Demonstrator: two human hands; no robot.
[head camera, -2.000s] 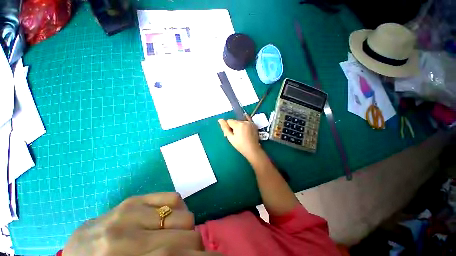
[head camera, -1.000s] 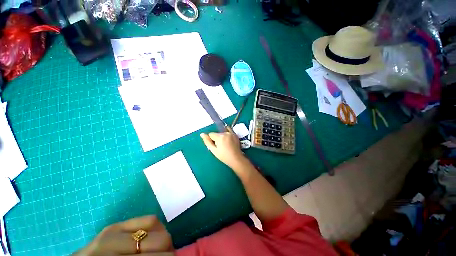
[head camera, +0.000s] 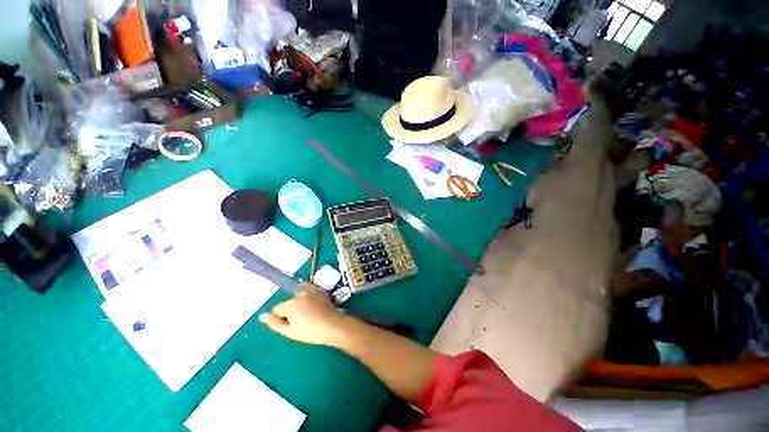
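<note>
My right hand (head camera: 305, 317) lies on the mat with its fingers bent, over the near end of the grey steel rulers (head camera: 268, 271). Its fingertips are partly hidden, so I cannot tell whether it grips them. The rulers lie partly on the printed design sheet (head camera: 181, 312). A plain white card piece (head camera: 244, 405) lies nearer to me, cut off by the bottom edge. A thin stick with a tan part (head camera: 315, 257) and a small white block (head camera: 325, 277) lie just beyond my hand. My left hand is out of the picture.
A calculator (head camera: 373, 246), light blue oval case (head camera: 299, 203) and dark round object (head camera: 247, 211) stand around the rulers. Beyond are a long strip ruler (head camera: 422, 229), orange scissors (head camera: 463, 187), yellow-green-handled tool (head camera: 508, 174), straw hat (head camera: 427, 110) and tape roll (head camera: 180, 146).
The view has turned right and up, showing more of the room and floor. My left hand has left the picture. My right hand stays at the near end of the rulers.
</note>
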